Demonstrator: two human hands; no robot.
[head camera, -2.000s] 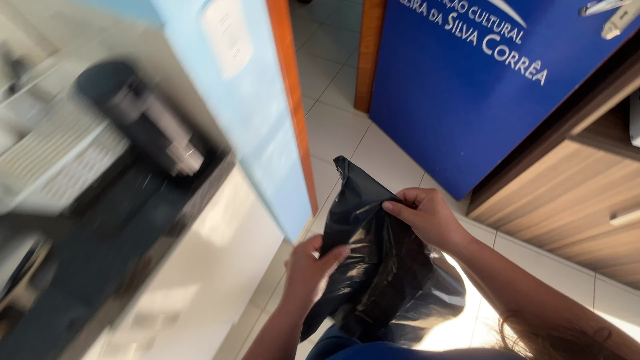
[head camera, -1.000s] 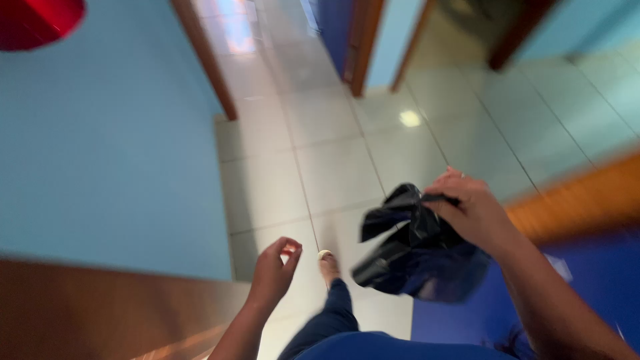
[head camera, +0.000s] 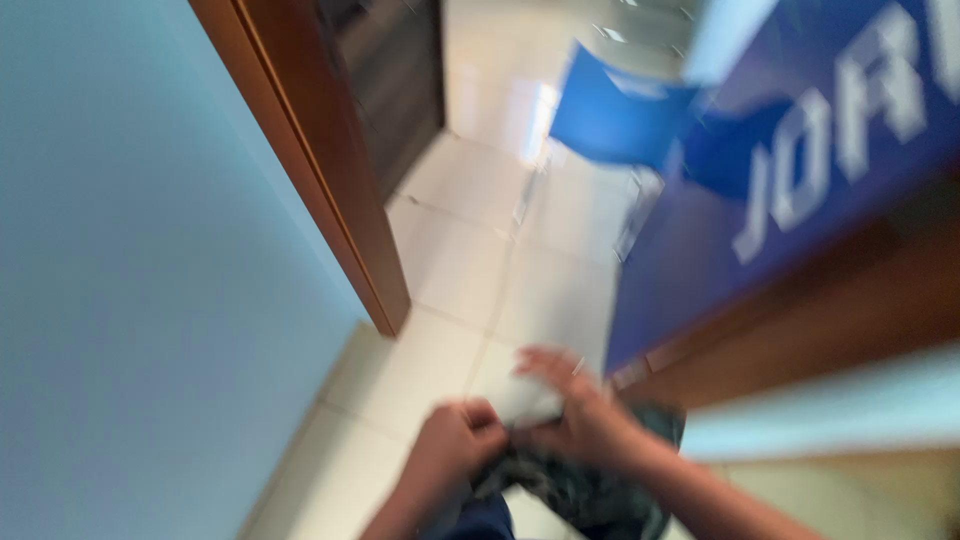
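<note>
A black plastic bag (head camera: 577, 487) hangs below my two hands at the bottom centre, blurred and partly hidden by my right forearm. My left hand (head camera: 457, 435) is closed on the bag's edge, its thumb against the curled fingers. Close beside it, my right hand (head camera: 577, 405) has its fingers raised and spread apart, while its thumb side is low against the bag's edge. Whether the right thumb grips the plastic cannot be told through the blur.
A light blue wall (head camera: 165, 300) ends at a brown wooden door frame (head camera: 337, 210) on the left. A dark blue door (head camera: 697, 255) with large white lettering stands at the right. Beyond the doorway is a blue chair (head camera: 615, 112) on the tiled floor (head camera: 450, 262).
My left hand, apart from the bag one second ago, now holds its edge beside my right hand. My right hand's fingers have spread. The view has moved to another doorway.
</note>
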